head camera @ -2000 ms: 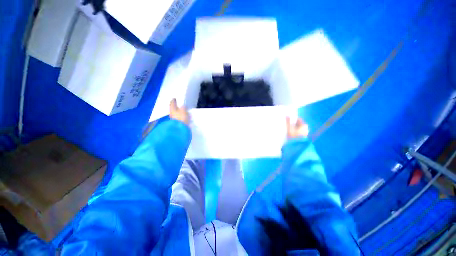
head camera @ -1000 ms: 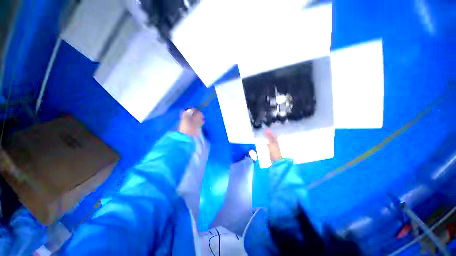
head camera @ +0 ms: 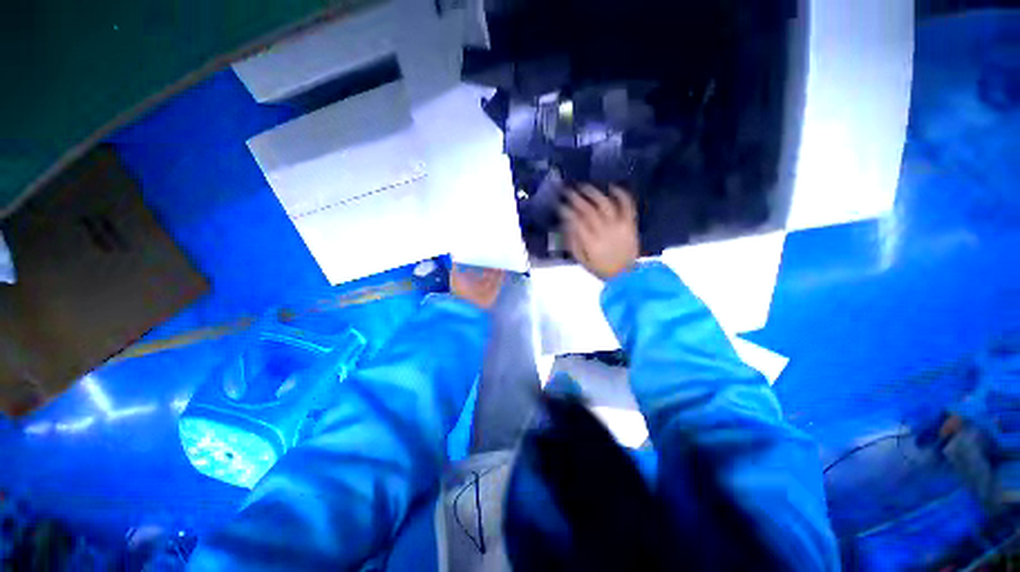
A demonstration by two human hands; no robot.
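An open white carton (head camera: 852,112) stands in front of me, its flaps folded outward. Jumbled small black parts (head camera: 693,168) fill it, with a few bright, shiny spots among them at the left. My right hand (head camera: 604,231) is over the carton's near left part, blurred, fingers spread over the black parts; no held part shows. My left hand (head camera: 478,283) is at the lower edge of the left white flap (head camera: 464,190). Its fingers are partly hidden, so its grip cannot be told.
A closed-looking white carton (head camera: 347,184) is at the left. A brown cardboard box (head camera: 84,279) lies at the far left, below a green surface edge (head camera: 134,78). A blue stool (head camera: 263,391) stands on the blue floor at lower left. A dark strap or hair hangs near my right arm.
The carton that both hands held is down at the right and out of my hands. The view has moved to a larger, nearer open carton, and my right hand is now over its parts.
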